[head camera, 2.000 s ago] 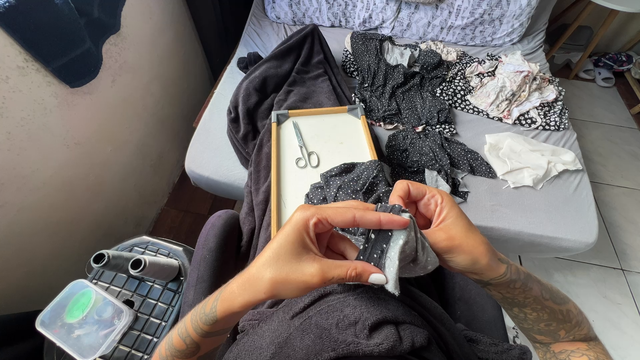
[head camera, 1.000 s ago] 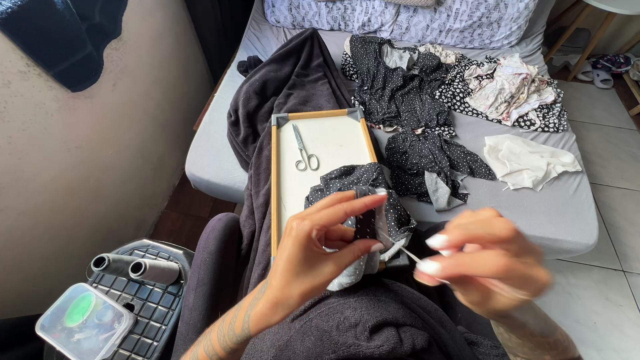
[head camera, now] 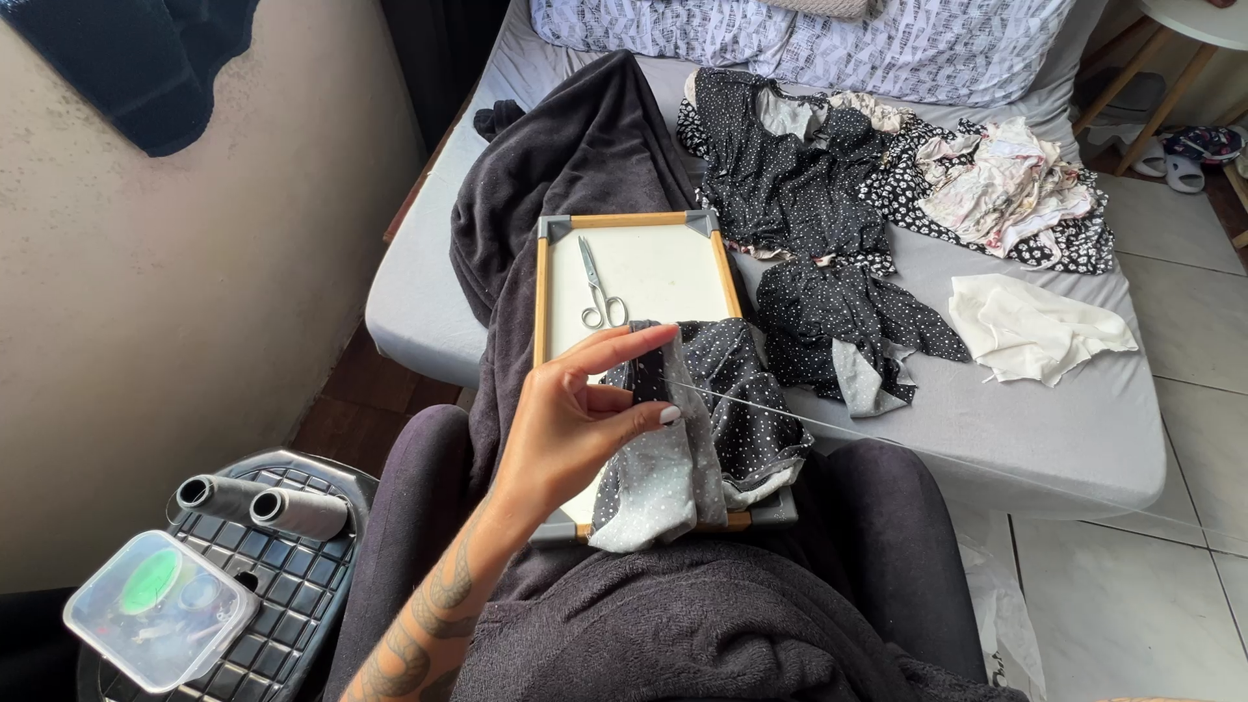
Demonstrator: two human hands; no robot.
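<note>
My left hand (head camera: pixel 585 409) pinches the edge of a black fabric piece with white dots (head camera: pixel 751 414), its grey underside folded outward, above the lower end of a wood-framed white board (head camera: pixel 634 273) on my lap. From the pinched edge a pale thread (head camera: pixel 829 422) runs taut to the right, out of the frame. My right hand is out of view, apart from a sliver of skin at the bottom right edge that I cannot make out. Metal scissors (head camera: pixel 596 288) lie on the board, just beyond my left hand, with their blades pointing away from me.
Dotted black garments (head camera: pixel 799 175), a floral cloth (head camera: pixel 1004 190) and a white cloth (head camera: pixel 1038 327) lie on the bed (head camera: pixel 1053 429). At lower left, a black stool (head camera: pixel 292 604) bears two thread spools (head camera: pixel 297 514) and a lidded plastic box (head camera: pixel 156 614). A dark blanket (head camera: pixel 575 146) drapes across the bed.
My right hand, at the fabric two seconds ago, has moved away to the right and left the view, and the thread now stretches that way. My left hand keeps its pinch on the fabric.
</note>
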